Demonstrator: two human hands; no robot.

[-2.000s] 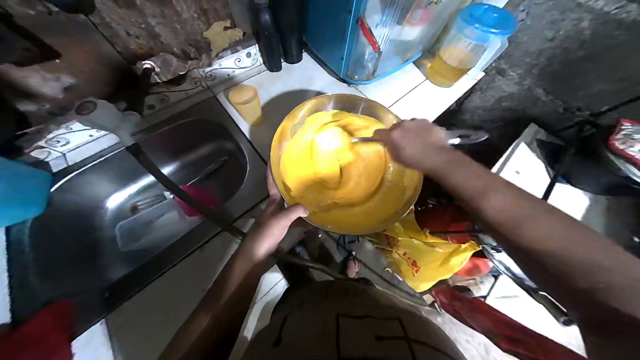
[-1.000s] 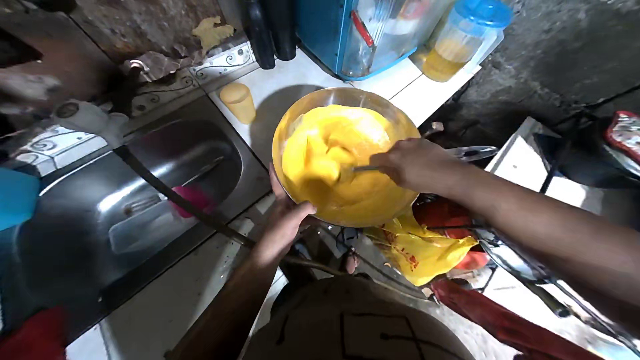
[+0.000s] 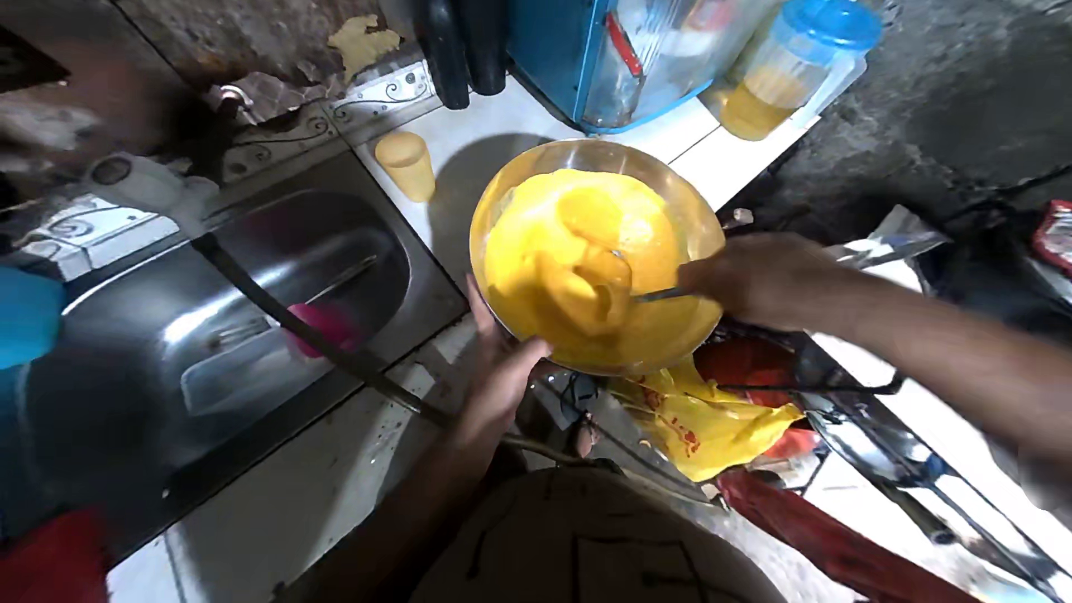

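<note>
A metal bowl (image 3: 702, 201) holds a thick yellow batter-like mixture (image 3: 536, 243). My left hand (image 3: 502, 360) grips the bowl's lower left rim, thumb at the rim and fingers along the outer wall. At the right side of the bowl, my right hand (image 3: 745, 280) is closed on the handle of a metal utensil (image 3: 662, 295). The utensil's head is in the mixture, coated and blurred, so its exact kind cannot be told. Near the bowl, on the tiled counter, stands a yellowish plastic cup (image 3: 406, 163).
A metal sink (image 3: 410, 260) with a pink item (image 3: 322, 329) lies left, crossed by a hose (image 3: 276, 310). Behind the bowl stand dark bottles (image 3: 456, 54), a blue cabinet (image 3: 553, 59) and a lidded pitcher (image 3: 775, 79). A yellow plastic bag (image 3: 712, 427) hangs at the lower right.
My right hand and the utensil have shifted about the bowl, and the surface of the mixture has changed shape. My left hand has stayed at the rim.
</note>
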